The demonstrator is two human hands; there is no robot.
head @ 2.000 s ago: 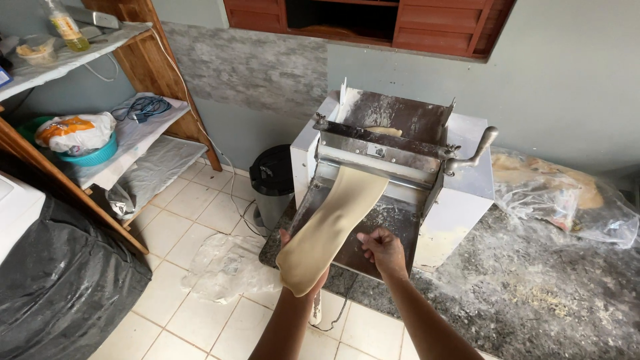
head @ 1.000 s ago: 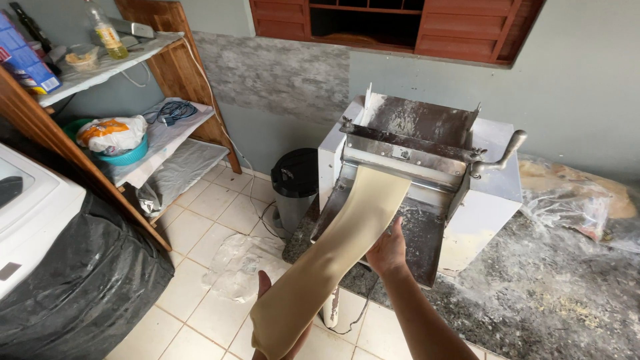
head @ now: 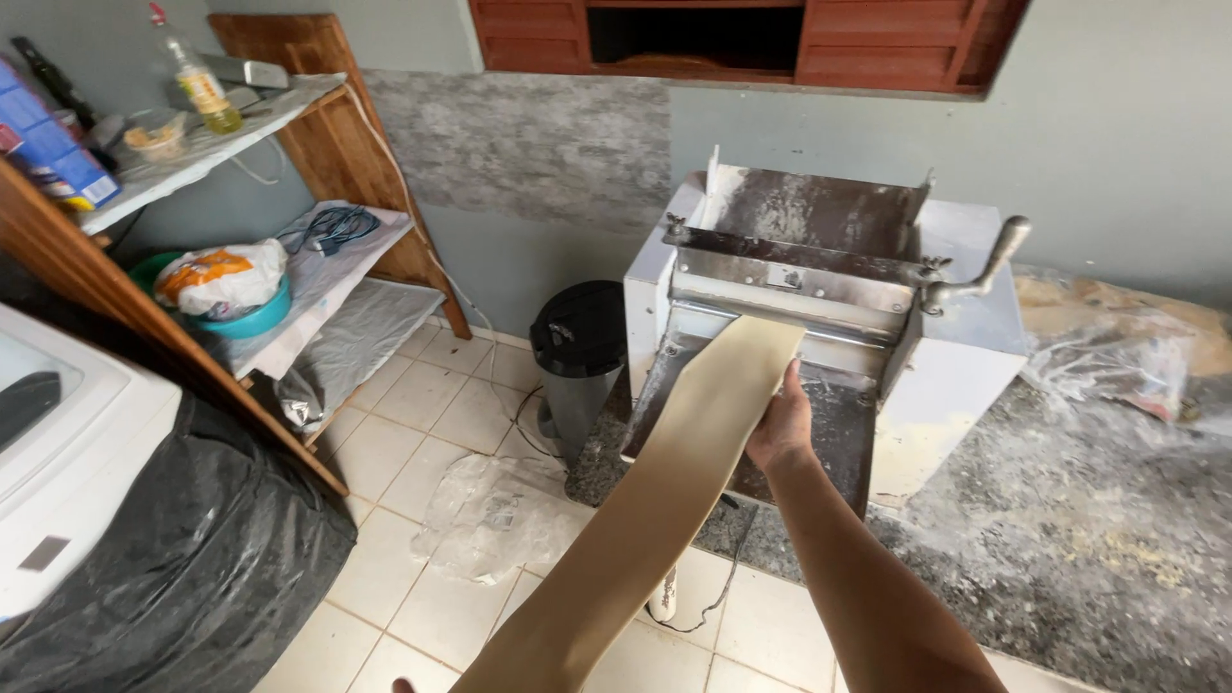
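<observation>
A long smooth sheet of dough [head: 664, 481] hangs from the rollers of a white dough sheeter [head: 780, 279] and runs down to the lower edge of the view. My right hand [head: 784, 423] supports the sheet's right edge close to the rollers, its fingers partly hidden beneath the dough. Of my left hand [head: 404, 685] only a fingertip shows at the bottom edge, left of the dough; the rest is out of view or covered. The sheeter's metal crank [head: 991, 260] sticks up on its right side, and its dark lower tray [head: 837, 423] lies under the dough.
The sheeter stands on a floury granite counter [head: 1078, 529], with plastic-wrapped material [head: 1126, 337] at the right. A black-lidded bin [head: 577, 356] is left of it. Clear plastic [head: 496, 515] lies on the tiled floor. Wooden shelves [head: 318, 125] and a washing machine [head: 77, 462] occupy the left.
The dough sheet reaches farther down from the rollers. My right hand, off the dough two seconds ago, is now against it near the rollers. My left hand has moved down, mostly out of view.
</observation>
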